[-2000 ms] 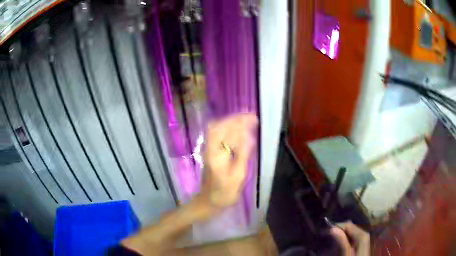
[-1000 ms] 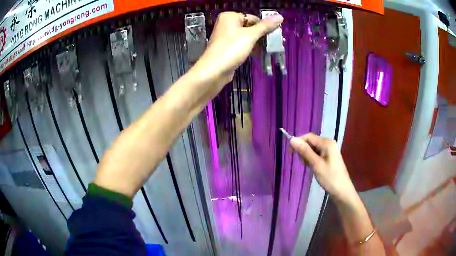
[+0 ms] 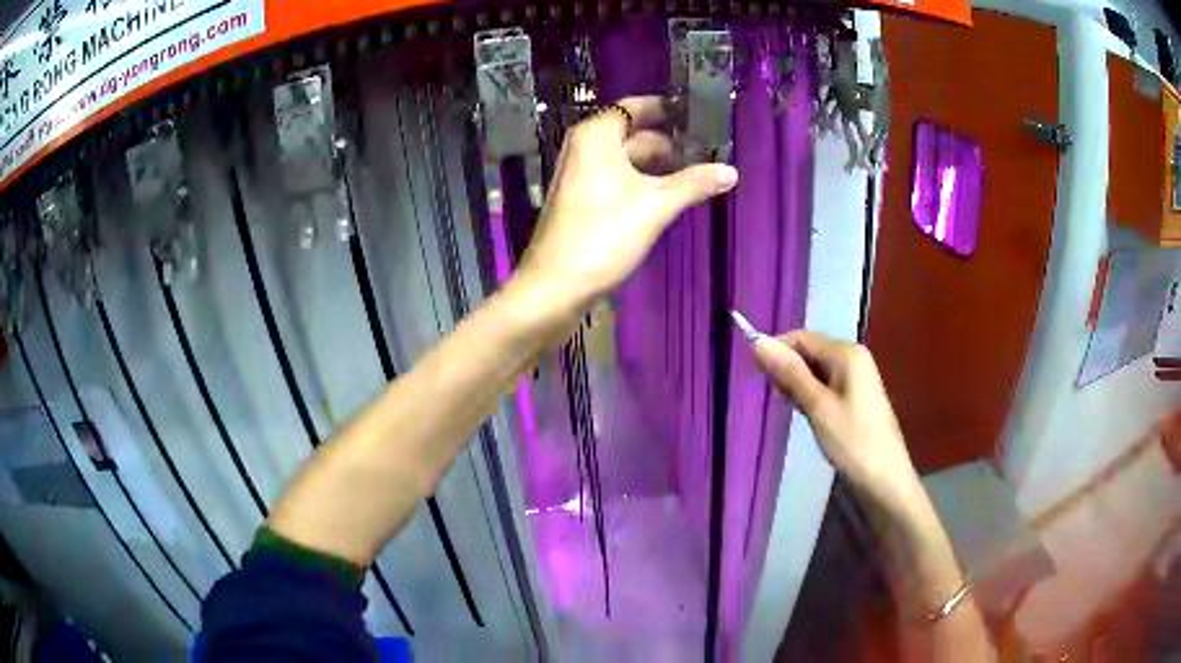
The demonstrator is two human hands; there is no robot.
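Observation:
A long black strap (image 3: 720, 389) hangs straight down in front of the purple curtain, below a silver hanging clip (image 3: 703, 80). My left hand (image 3: 609, 201) is raised beside the lower part of this clip. Its thumb and fingers are apart, and the thumb tip lies at the strap's top end. The fingertips near the clip are partly hidden. My right hand (image 3: 829, 389) is lower, to the right of the strap, and holds a small slim silver tool (image 3: 743, 325). The tool's tip is close to the strap; whether they touch is unclear.
More clips (image 3: 505, 97) hang in a row under the orange header (image 3: 389, 26), with black straps hanging to the left. The purple strip curtain (image 3: 771, 259) is behind. A red-brown door (image 3: 997, 194) stands at the right.
My left hand rose to the clip, then moved down off its face with thumb and fingers apart. My right hand rose with the tool beside the strap. The straps and clips shifted left in view.

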